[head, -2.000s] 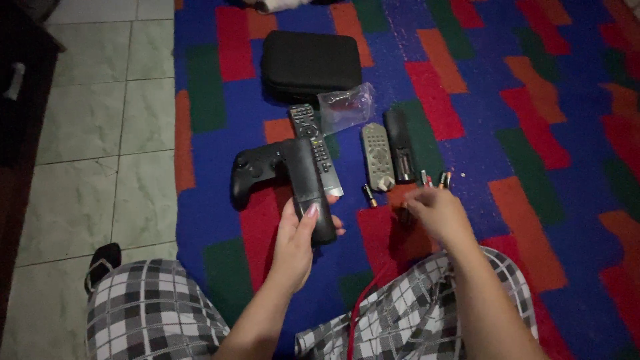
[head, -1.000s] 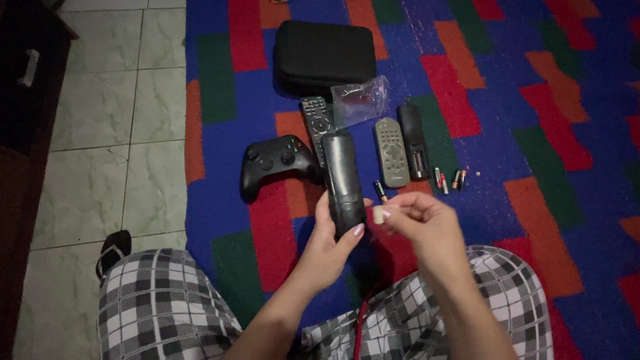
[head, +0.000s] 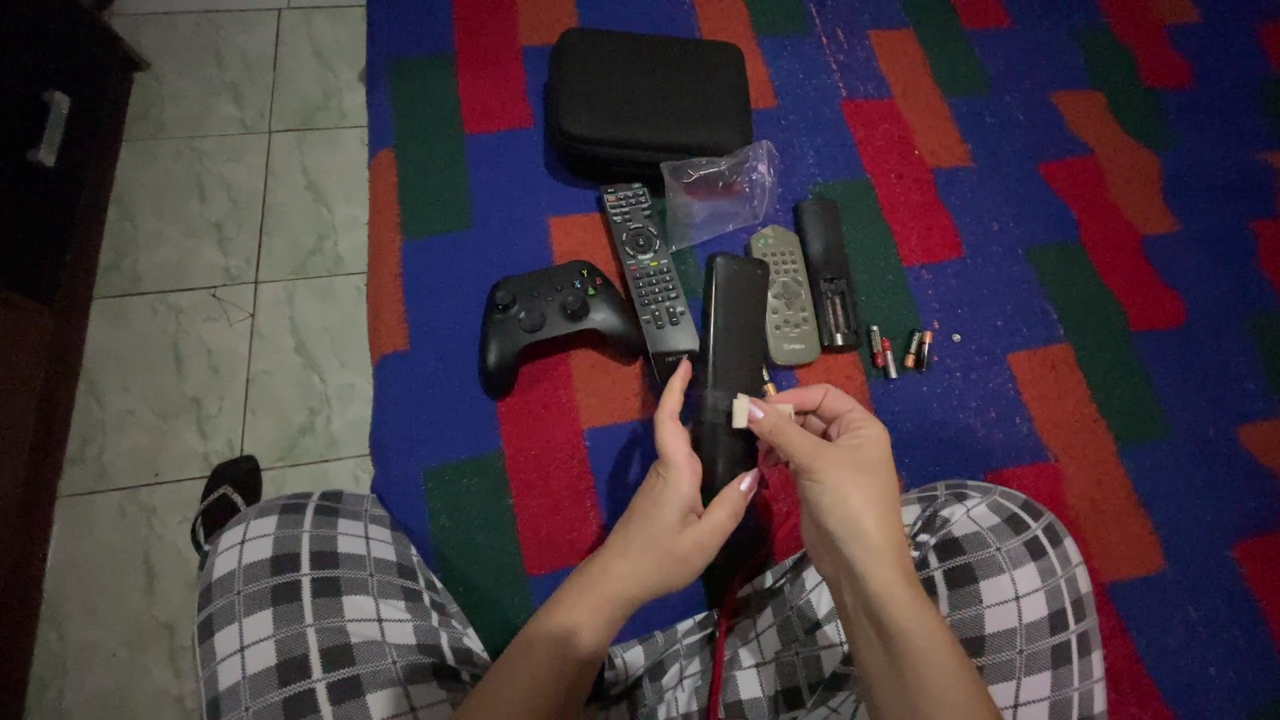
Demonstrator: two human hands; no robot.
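My left hand (head: 675, 505) holds a black remote control (head: 735, 320), its smooth side up, by the lower part. Between thumb and fingers of my right hand (head: 825, 440) is a small cream-coloured piece (head: 741, 411), close beside that remote. Left of it lie a black remote with many buttons (head: 650, 270) and a black game controller (head: 555, 315). To its right are a grey-green remote (head: 785, 295) and a black remote with its battery compartment uncovered (head: 832, 280). Several small batteries (head: 883, 352) rest further right. One more battery (head: 768, 380) shows partly behind my right fingers.
A black zip case (head: 650, 95) and a clear plastic bag (head: 722, 195) lie beyond the remotes on the patterned rug (head: 1000, 250). A red cord (head: 720, 640) runs between my legs. Floor tiles (head: 200, 380) and a dark cabinet (head: 50, 200) are at the left.
My right hand has moved from the loose batteries to beside the held remote, now with the cream-coloured piece in its fingers. My left hand still holds the remote.
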